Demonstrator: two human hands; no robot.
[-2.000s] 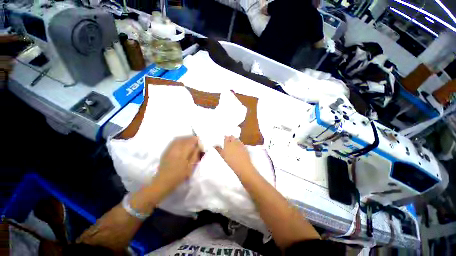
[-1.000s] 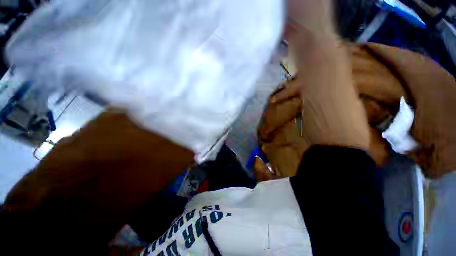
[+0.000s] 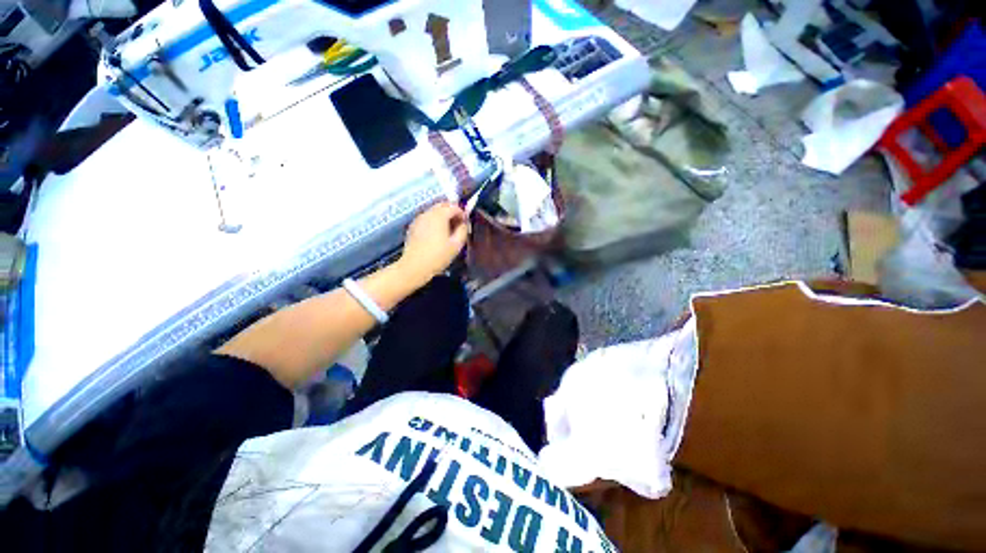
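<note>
My left hand point(image 3: 436, 238), with a light band on its wrist, is at the front edge of the white machine table point(image 3: 130, 259). Its fingers are bent together beside a hanging reddish bag point(image 3: 503, 246) with white scraps point(image 3: 527, 197) in its mouth. A small, narrow pale thing touches the fingertips; whether they grip it is unclear. My right hand is not in view. A brown fabric panel point(image 3: 822, 400) with a white edge lies at the lower right, beside white padded cloth point(image 3: 616, 416).
The white sewing machine point(image 3: 281, 54) stands at the back of the table. A black phone point(image 3: 373, 119) and yellow-green handled scissors point(image 3: 348, 58) lie near it. Olive cloth point(image 3: 638, 178) hangs right of the table. A red stool point(image 3: 938, 140) and white scraps are on the floor.
The view has swung back to the table's right end. The white and brown piece between my hands earlier is no longer there. My left hand is now by the bag; my right has left view.
</note>
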